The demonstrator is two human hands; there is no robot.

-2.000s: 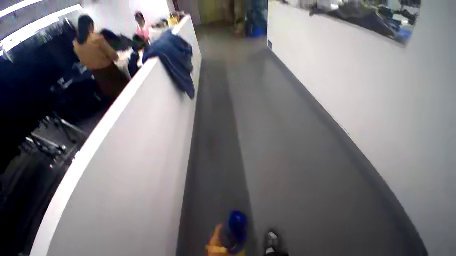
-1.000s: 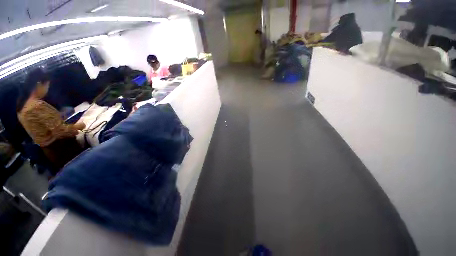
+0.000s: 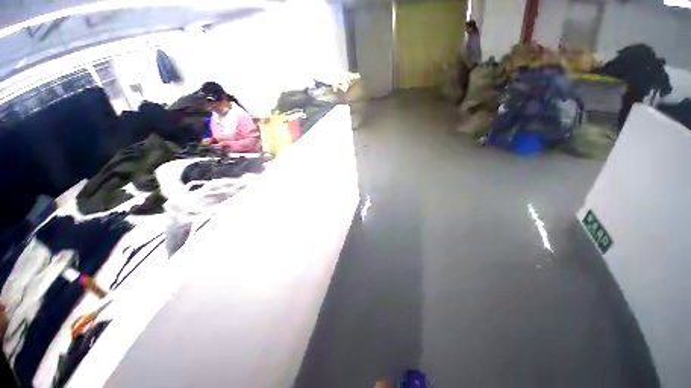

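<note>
A small part of a blue bottle [image 3: 414,379] shows at the bottom edge, cut off by the frame and blurred. A bit of my left hand [image 3: 381,384] shows just left of it, at the bottle's side; most of the hand is hidden below the edge. It appears to be the left hand, holding the bottle over the grey floor. My right hand is not in view.
A white low wall [image 3: 250,303] runs along the left, with garment-covered tables beyond. A person in pink [image 3: 236,129] sits there. Another white wall [image 3: 644,197] stands right. Ahead are a garment pile [image 3: 534,106], a standing person [image 3: 471,49] and a yellow door [image 3: 428,45].
The view has moved forward along the aisle. The dark blue garments on the left wall have passed out of view. The bottle sits lower than two seconds ago and slightly right.
</note>
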